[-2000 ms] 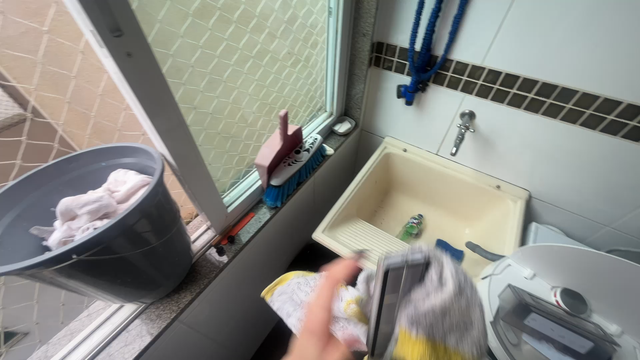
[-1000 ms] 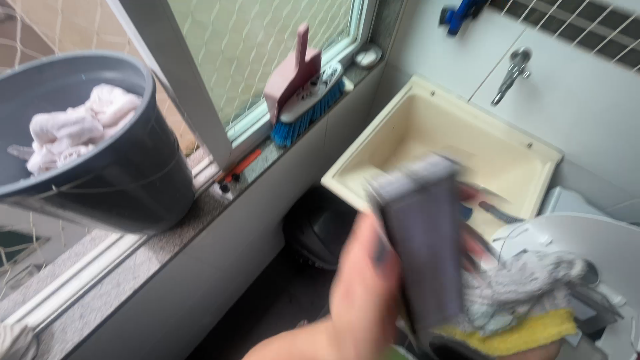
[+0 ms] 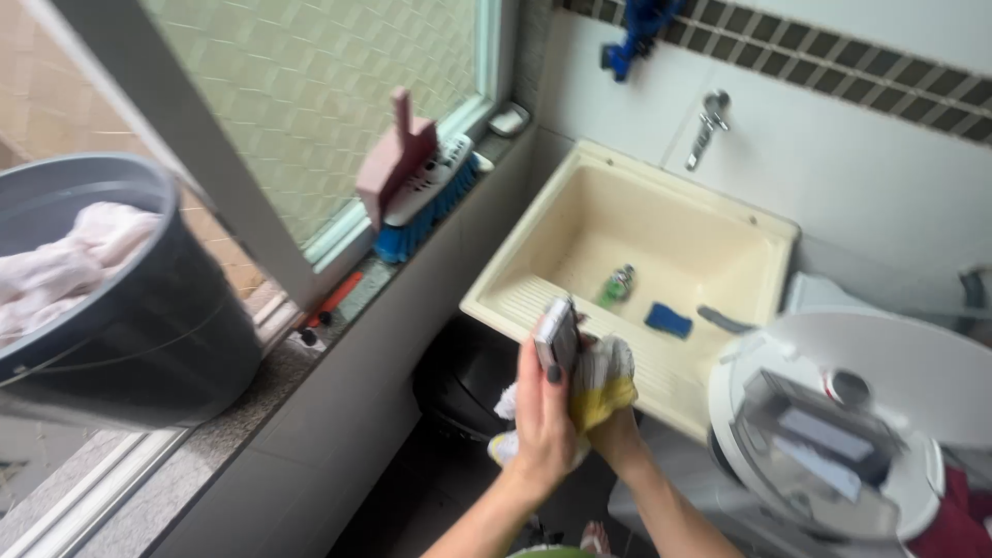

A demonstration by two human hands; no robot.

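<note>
My left hand (image 3: 544, 415) holds a flat, grey rectangular object (image 3: 557, 335), whose kind I cannot tell, upright between fingers and thumb. Just right of it, my right hand (image 3: 614, 434) is closed around a bunched grey, white and yellow cloth (image 3: 606, 380), its fingers mostly hidden. Part of the cloth hangs below and left of my left hand. Both hands are close together in front of the ribbed edge of a cream laundry sink (image 3: 502, 302). In the sink lie a green bottle (image 3: 618, 285), a blue sponge (image 3: 668, 320) and a grey hose end (image 3: 724, 318).
A grey bucket (image 3: 209, 333) with pale cloth stands on the granite sill at left. Along the sill are a pink dustpan (image 3: 387, 170), a blue-bristled brush (image 3: 422, 217) and an orange-handled tool (image 3: 339, 297). A black bin (image 3: 457, 372) sits below; a washing machine (image 3: 728, 403) stands open at right.
The flat grey object was held up nearer the camera one second ago; it is now lower and farther away, with both hands together. The cloth has moved from the right to beside it.
</note>
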